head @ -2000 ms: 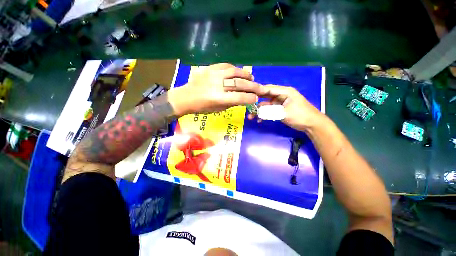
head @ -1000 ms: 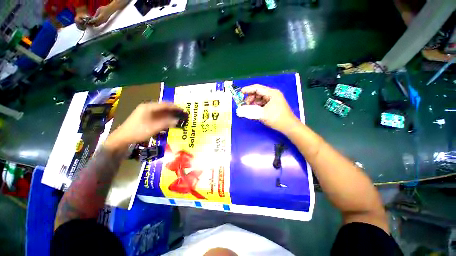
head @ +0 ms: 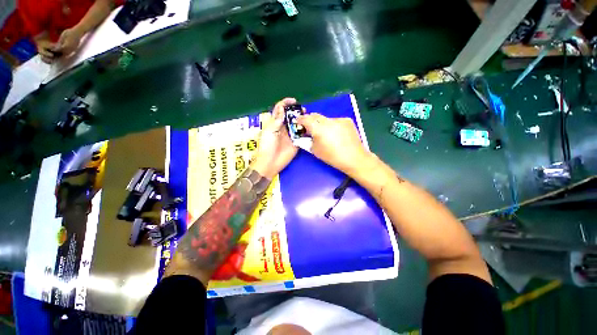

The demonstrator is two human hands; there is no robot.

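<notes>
My left hand (head: 280, 141) holds a black plastic case (head: 295, 122) with a circuit board showing pale in it, above the top of the printed poster (head: 314, 216). My right hand (head: 330, 141) presses on the case and board from the right; a white cover shows at its thumb. A black output cable (head: 338, 195) lies on the blue area below my right hand. Several black plastic cases (head: 145, 196) are piled on the brown part of the poster at left. How far the board sits in the case is too small to tell.
Loose green boards (head: 415, 110) and a white-topped part (head: 474, 137) lie right of the poster. A blue wire bundle (head: 495, 105) and a grey post (head: 488, 39) are beyond. A person in red works at upper left. A blue bin (head: 27, 307) shows at lower left.
My left hand has moved from the left, carrying a black case, to meet my right hand and the board. The camera view has shifted, showing more of the right side.
</notes>
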